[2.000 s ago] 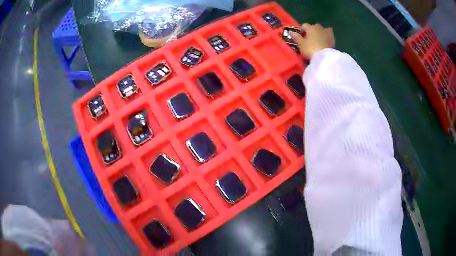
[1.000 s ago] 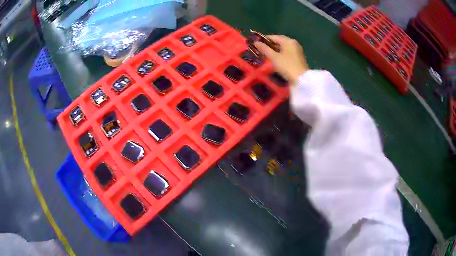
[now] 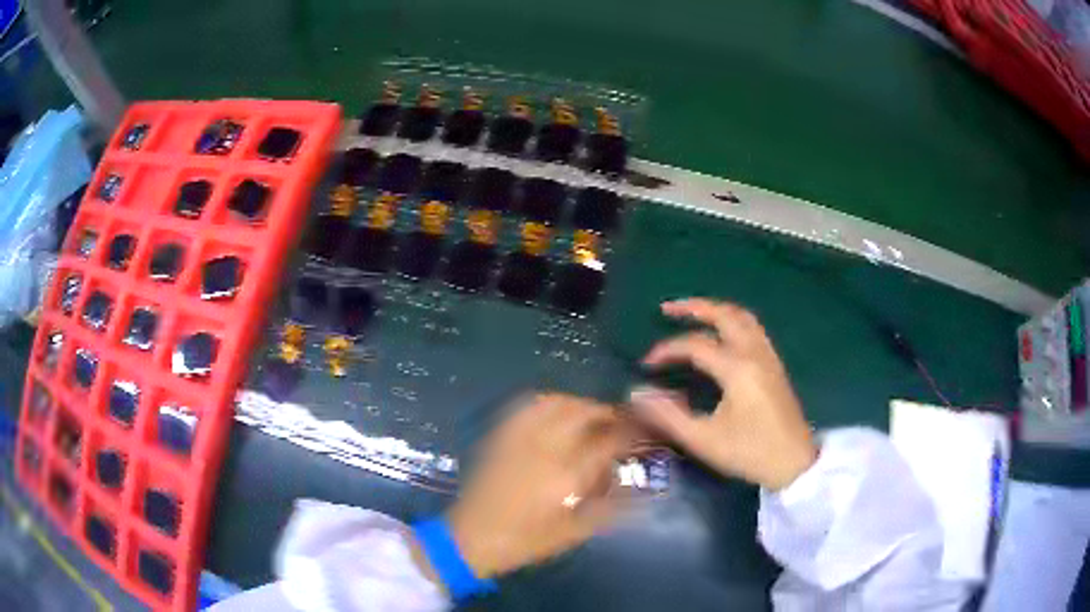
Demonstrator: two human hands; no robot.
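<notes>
My left hand (image 3: 544, 472), blurred and with a blue wrist strap, is curled around the left side of a small shiny piece, apparently a watch case (image 3: 645, 472). My right hand (image 3: 741, 401) meets it from the right, thumb and fingers bent around a dark gap. Blur hides whether a thing is between them. A clear blister tray (image 3: 460, 341) beyond my hands holds rows of black display modules (image 3: 526, 277) with gold tails. The red tray (image 3: 239, 395) at the left holds watches and cases, one per filled pocket.
A white strip (image 3: 813, 219) crosses the green mat beyond the blister tray. White paper (image 3: 944, 460) lies at the right, beside a whitish box (image 3: 1052, 359) at the right edge. More red trays (image 3: 1016, 54) stand at the upper right. A light blue bag lies at the far left.
The view has swung right, so the red tray now stands at the left. My right hand has left the tray's far end and come in front of me. My left hand has come into view.
</notes>
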